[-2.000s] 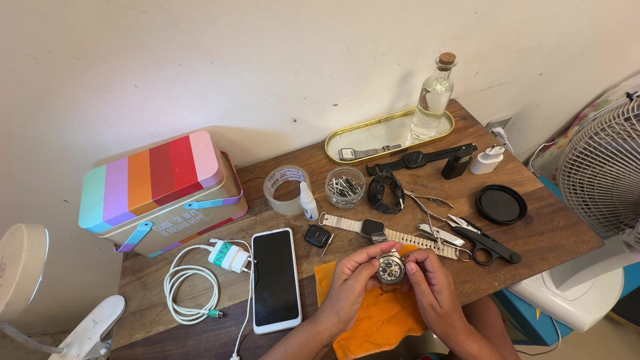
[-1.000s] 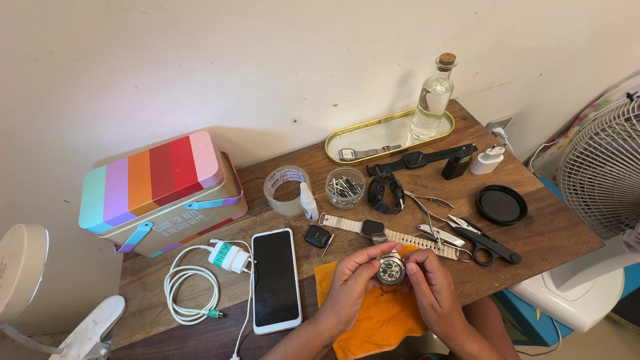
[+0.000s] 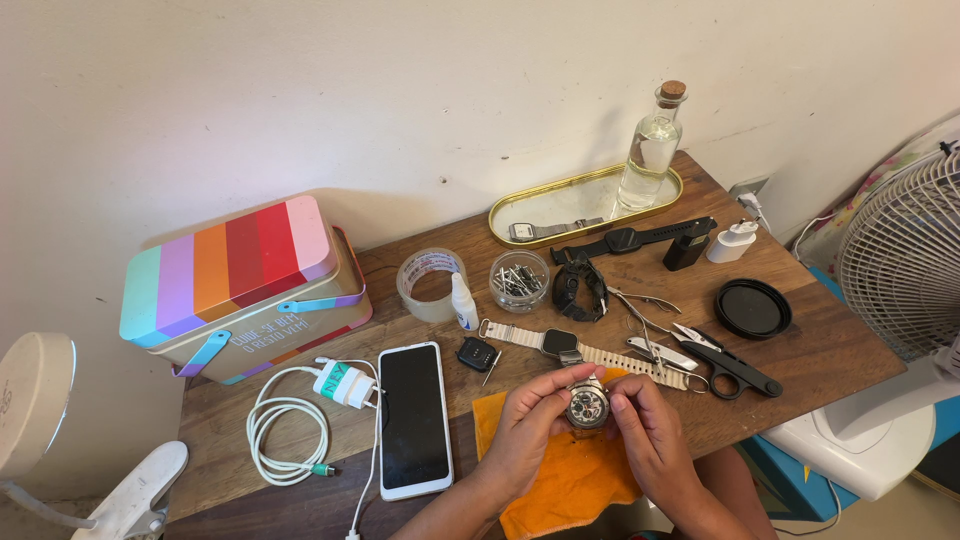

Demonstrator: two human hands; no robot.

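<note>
A metal wristwatch with a chronograph dial (image 3: pixel 587 407) is held over an orange cloth (image 3: pixel 570 487) at the table's front edge. My left hand (image 3: pixel 534 420) grips the watch from its left side, and my right hand (image 3: pixel 646 424) has its thumb and fingers at the right side of the case. Just beyond my hands lies a smartwatch with a cream band (image 3: pixel 559 342). To the right of it are a white-handled nail clipper or folding tool (image 3: pixel 661 352), metal nippers (image 3: pixel 645 315) and black-handled scissors (image 3: pixel 735 369).
Behind are a jar of metal pins (image 3: pixel 519 281), clear tape (image 3: pixel 420 300), a small glue bottle (image 3: pixel 464 304), a black watch (image 3: pixel 579 289) and a gilt tray (image 3: pixel 555 195) bearing a corked bottle (image 3: pixel 651 157). A phone (image 3: pixel 415 420), coiled cable (image 3: pixel 285 442) and striped tin (image 3: pixel 247 292) stand left; a fan (image 3: pixel 900 247) right.
</note>
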